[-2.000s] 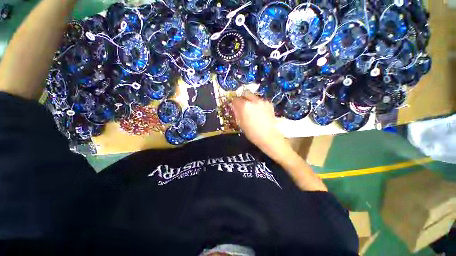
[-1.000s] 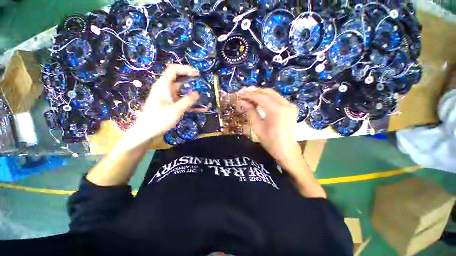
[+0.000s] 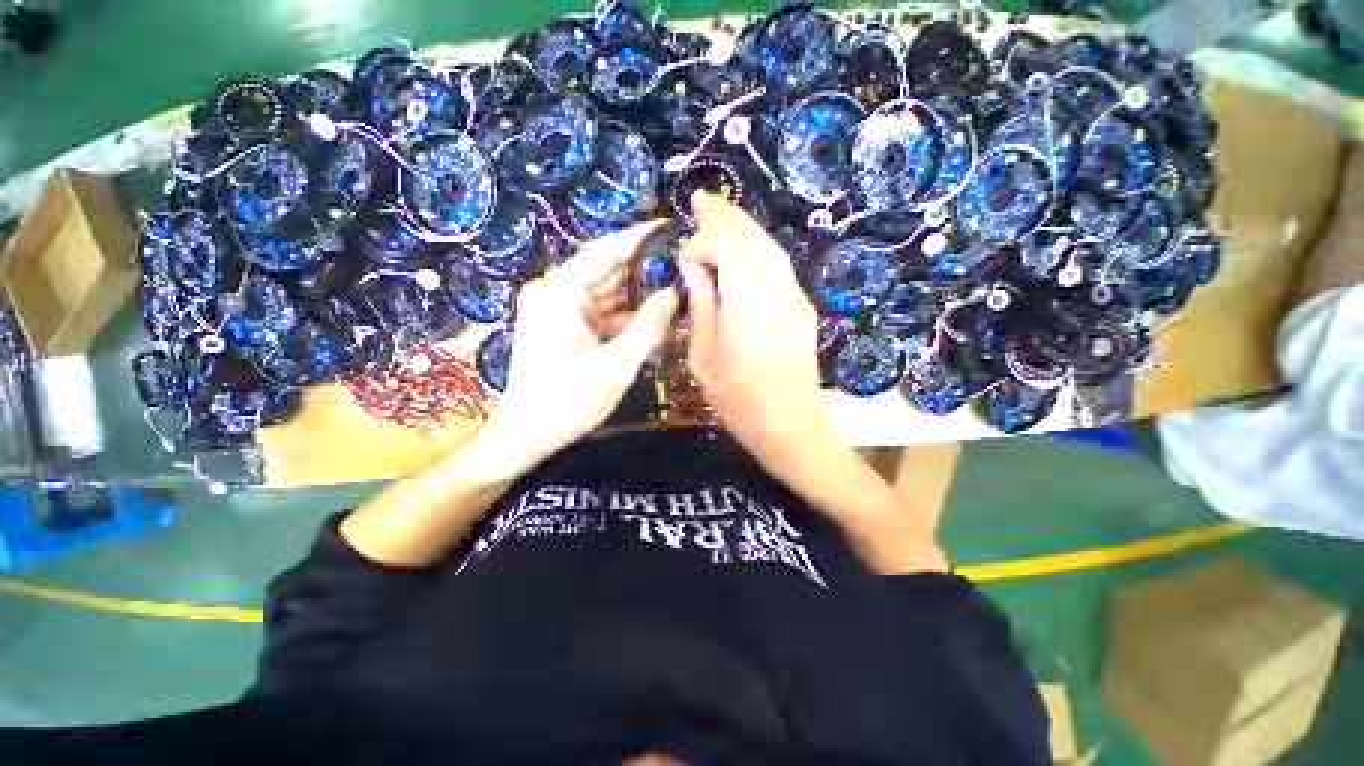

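My left hand (image 3: 576, 337) holds a small dark blue disc (image 3: 655, 273) between thumb and fingers, near the middle of the bench. My right hand (image 3: 741, 307) is against the disc's right side, its thumb and fingers pinched together; whether a small part is between them is hidden. Part of the coppery pile (image 3: 684, 392) shows below and between my hands. A tangled orange-red pile (image 3: 419, 386) lies left of my left hand. A large heap of round black units with shiny blue insides (image 3: 455, 186) and pale lead wires lies beyond and around my hands.
An open cardboard box (image 3: 68, 270) stands at the far left, with a blue object (image 3: 93, 519) below it. Another person's pale sleeve (image 3: 1272, 427) is at the right edge. A cardboard box (image 3: 1219, 659) stands on the green floor at lower right, near a yellow line (image 3: 1107, 551).
My left hand came in from the upper left, took a blue disc and moved right with it. My right hand rose from the coppery pile to the disc. The view has shifted slightly.
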